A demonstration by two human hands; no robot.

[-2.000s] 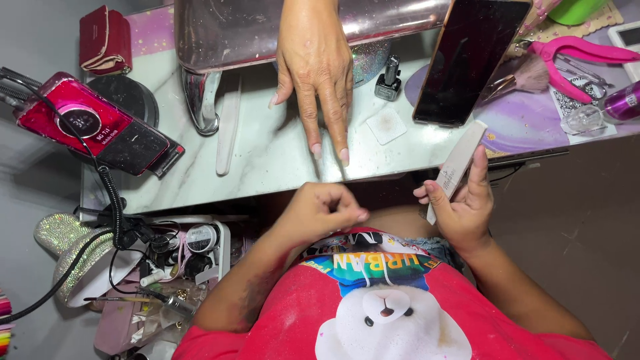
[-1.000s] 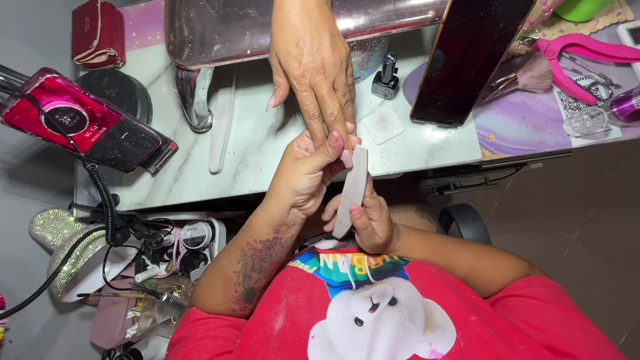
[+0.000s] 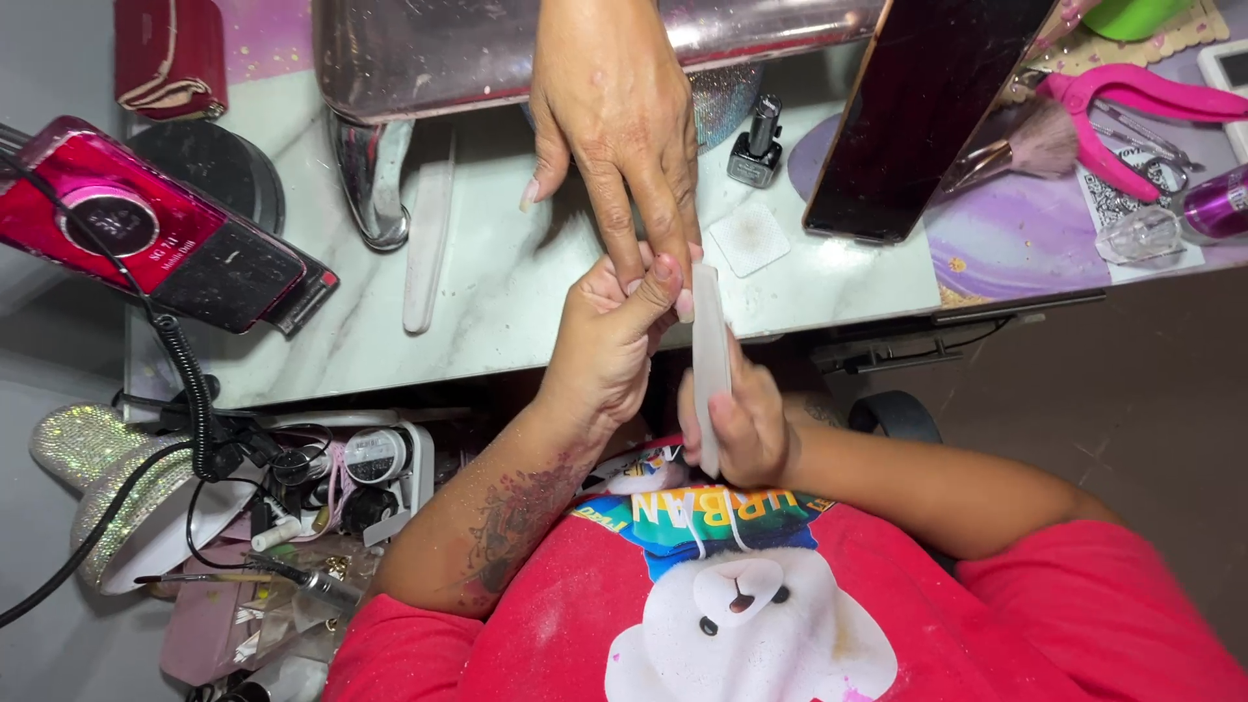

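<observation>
My left hand [image 3: 609, 341] grips the fingers of another person's hand [image 3: 619, 127], which reaches down from the top of the view, palm down. In my right hand [image 3: 741, 419] is a whitish nail file [image 3: 711, 370], held nearly upright in the picture, its upper end beside one of that person's fingernails. My right fingers are a little blurred. A second nail file [image 3: 429, 244] lies on the marble-patterned tabletop [image 3: 507, 336]. Right of the other person's hand stand a small dark nail polish bottle [image 3: 756, 146] and, below it, a white square pad [image 3: 750, 240] with a greyish smudge.
A glossy armrest [image 3: 439, 58] on a metal leg [image 3: 375, 185] spans the back. At left stand a red nail drill unit [image 3: 117, 219] with a coiled cord and a red wallet [image 3: 171, 58]. A dark phone-like slab [image 3: 921, 117], makeup brush [image 3: 1033, 141] and pink pliers-like tool [image 3: 1092, 117] are at right.
Two seconds ago my hands were apart from the other person's hand. My left hand has moved up and taken hold of its fingers; my right has brought the file leftward to a fingernail.
</observation>
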